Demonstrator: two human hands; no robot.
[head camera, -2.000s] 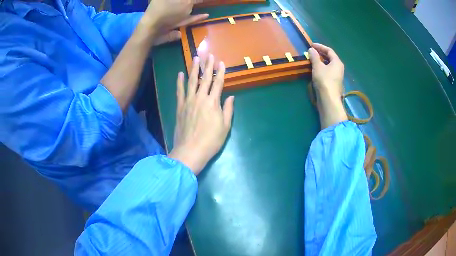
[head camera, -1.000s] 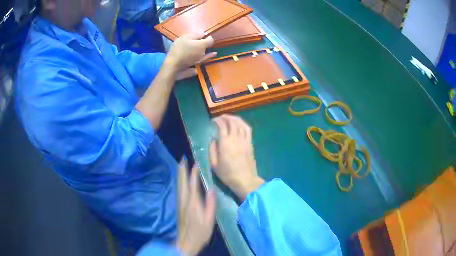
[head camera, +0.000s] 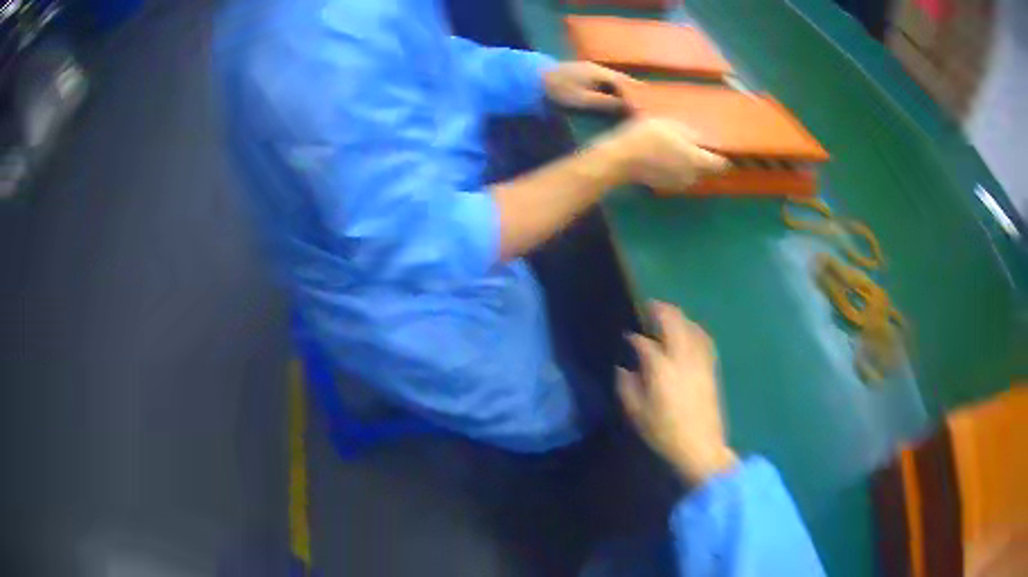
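The whole view is blurred. My right hand is over the bench's near edge, palm down with fingers apart, and seems to hold nothing. My left hand is not in view. Beyond my right hand, a neighbouring worker's two hands hold an orange-brown panel on top of another panel. The edges show between them; the insert is hidden. Tan-yellow rubber bands lie on the green bench to the right of the panels.
The neighbouring worker in a blue coat sits at the left, on a blue stool. Another orange panel lies farther up the green bench. Orange panels stand at the lower right. A yellow line marks the grey floor.
The view has swung left, so the bench shows farther right. My left hand has left the picture. The neighbour's tilted panel now lies over the black-bordered insert.
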